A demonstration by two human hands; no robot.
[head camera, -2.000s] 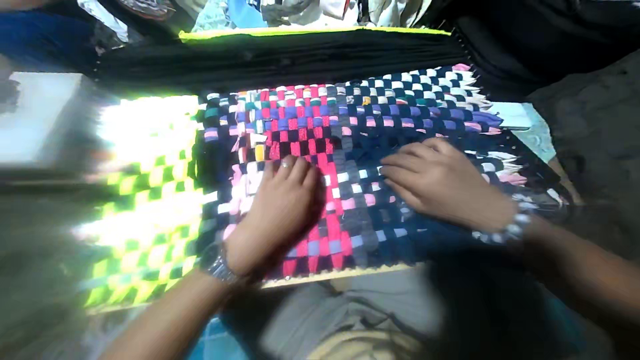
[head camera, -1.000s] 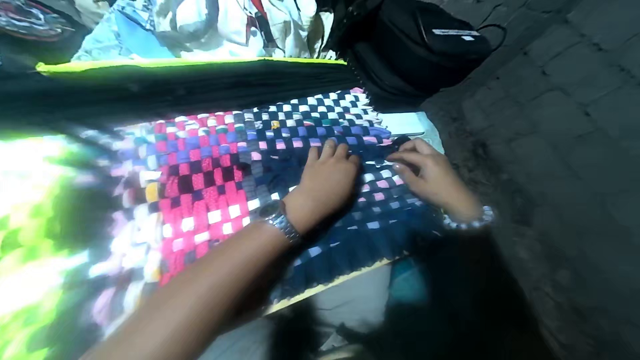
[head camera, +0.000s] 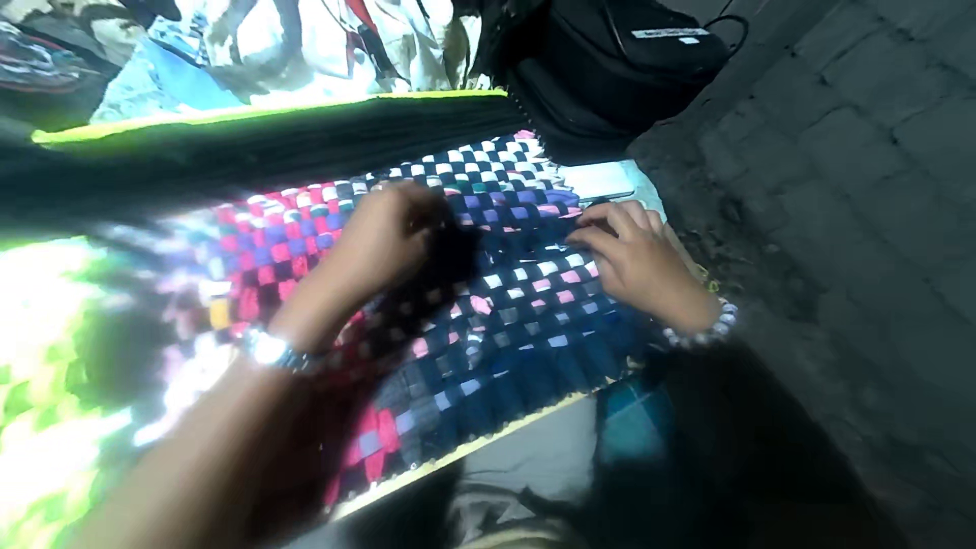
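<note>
A mat of woven fabric strips (head camera: 526, 286) in navy, white, pink, purple and neon yellow is stretched on a frame edged with small pegs (head camera: 488, 438). My left hand (head camera: 400, 232), with a metal watch on the wrist, is raised over the navy part with its fingers curled; shadow hides whether it holds a strip. At the mat's right edge, my right hand (head camera: 640, 263), wearing a beaded bracelet, pinches the end of a dark fabric strip between thumb and fingertips.
Beyond the mat's far edge lie a black backpack (head camera: 610, 69) and a heap of light cloth (head camera: 274, 53). A flat pale object (head camera: 598, 181) rests by the right edge. A grey block wall (head camera: 862, 198) stands at the right.
Both hands have moved from the mat's middle toward its right side. Since a second ago my left hand has lifted and curled. The view has swung right.
</note>
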